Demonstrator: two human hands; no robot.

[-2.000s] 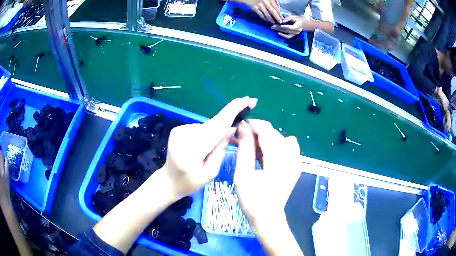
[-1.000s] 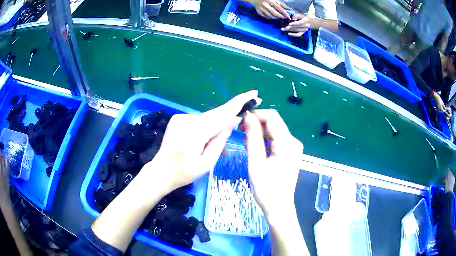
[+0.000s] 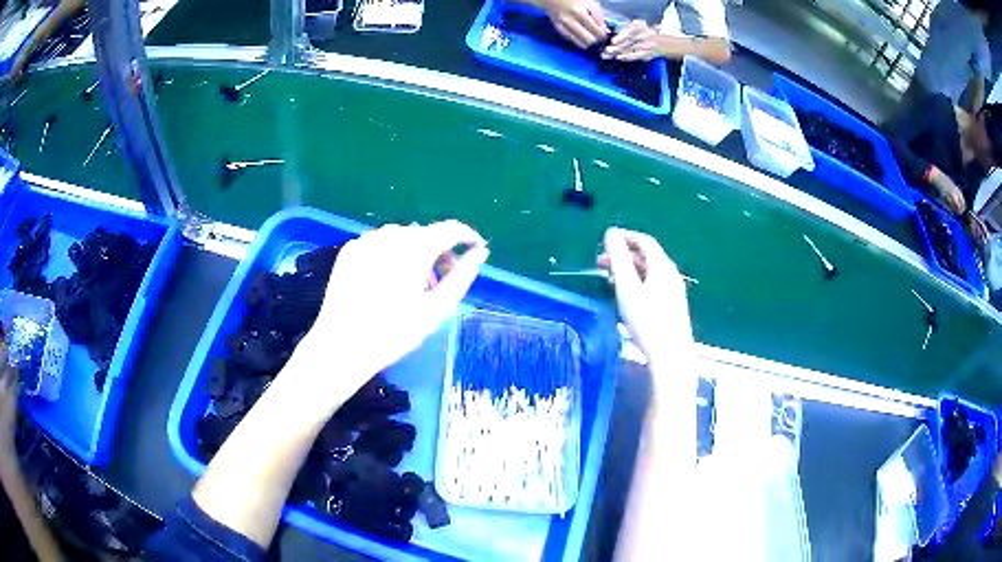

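My left hand is over the blue tray, fingers curled, with a dark spot between thumb and finger; I cannot tell whether it holds anything. My right hand is over the near side of the green belt, fingertips pinched. A thin white stick points left from its fingers, its dark end mostly hidden: a joined piece. Black parts lie heaped in the tray's left. A clear box at its right holds white pins with blue ends.
The green belt carries scattered joined pieces. A metal post stands at left. A neighbour's blue tray is at left. Clear containers stand on the right bench. Across the belt, a person's hands work over a tray.
My hands have parted; the right moved right, over the belt, with a white stick now showing at its fingers. The left drew back left. The belt pieces shifted left. The pin box is uncovered.
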